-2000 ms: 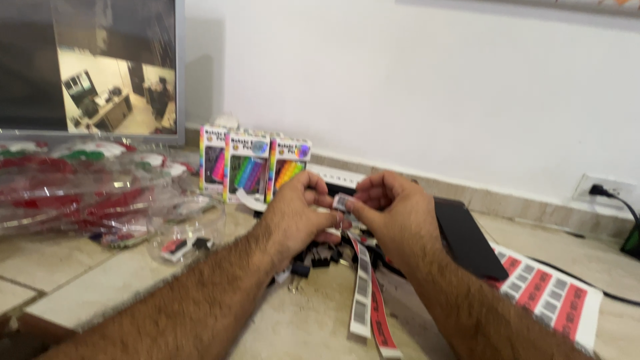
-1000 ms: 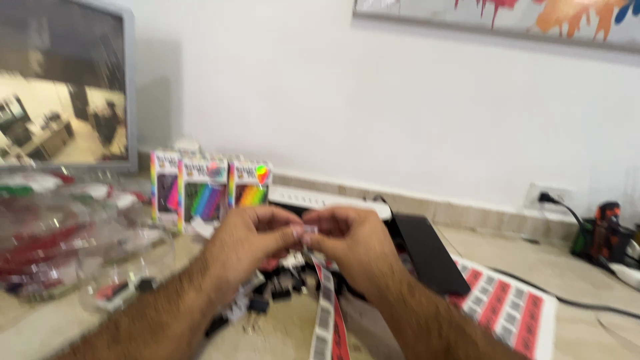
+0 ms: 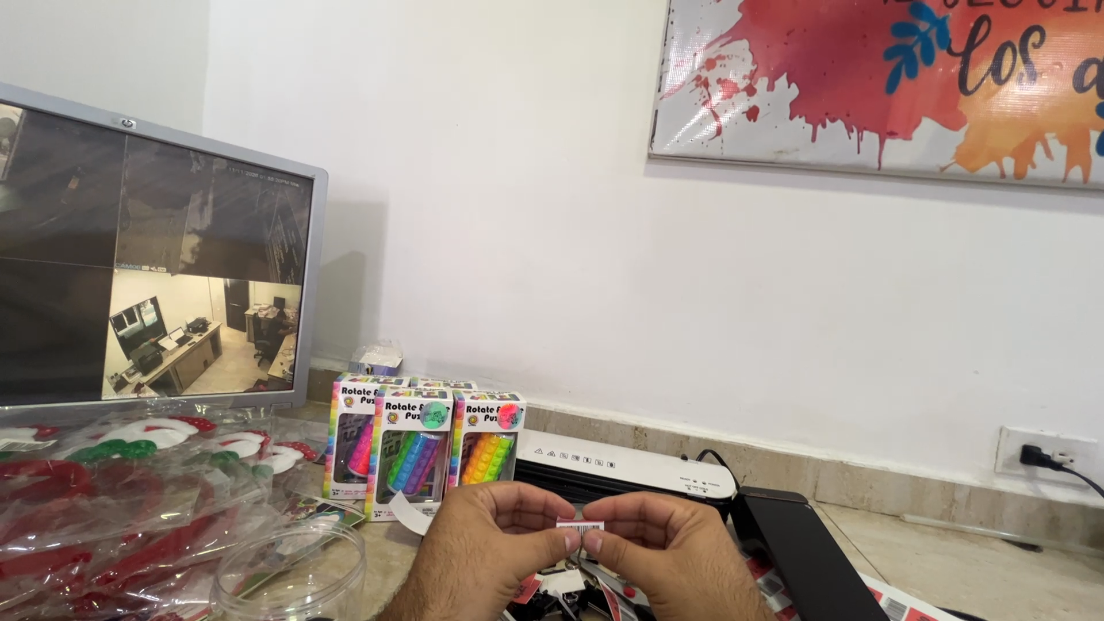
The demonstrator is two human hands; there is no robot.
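A small barcode label (image 3: 580,525) with a red edge is pinched between both hands, low in the middle of the head view. My left hand (image 3: 509,548) grips its left end with thumb and fingers. The right end is held the same way by my right hand (image 3: 660,548). Beneath the hands lie black binder clips (image 3: 561,599), partly hidden, and a strip of red and white labels (image 3: 614,601). Boxed rotating puzzle toys (image 3: 412,453) stand just behind my left hand.
Behind the hands is a white laminator-like machine (image 3: 621,466); a black panel (image 3: 802,552) lies to the right. Plastic-bagged red items (image 3: 103,517), a clear round container (image 3: 289,573) and a monitor (image 3: 315,285) occupy the left. A plug (image 3: 1039,457) sits in the wall outlet.
The view has tilted upward, showing more wall and the picture. Both hands still hold a small label together; it now faces the camera, with its barcode visible.
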